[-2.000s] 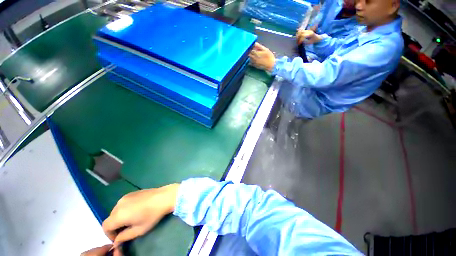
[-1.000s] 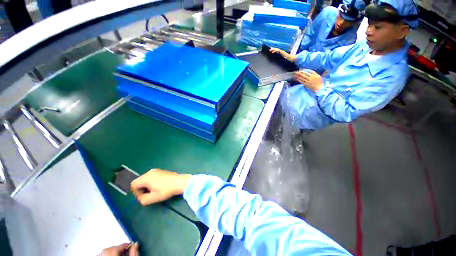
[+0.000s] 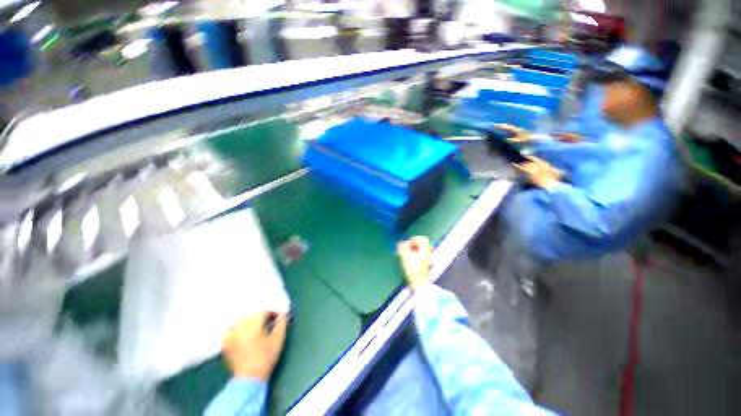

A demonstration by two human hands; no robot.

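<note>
The frame is blurred. A silver-white metal panel (image 3: 199,284) lies on the green bench in front of me. My left hand (image 3: 254,343) is at the panel's lower right edge, fingers bent, with a small dark spot between thumb and finger; I cannot tell whether it holds something. My right hand (image 3: 415,258) is to the right of the panel, near the bench's pale edge, with its fingers curled; no object shows clearly in it.
A stack of blue-filmed panels (image 3: 382,158) stands beyond my hands. A small bracket (image 3: 292,249) lies beside the panel. Rollers (image 3: 130,221) run at left. A coworker in blue (image 3: 605,179) handles a dark piece at right. Clear plastic (image 3: 504,305) hangs by the bench edge.
The view has swung, showing more of the long white shelf and the bench's left side. My right hand has moved away from the bracket to the bench edge. More of my left hand shows.
</note>
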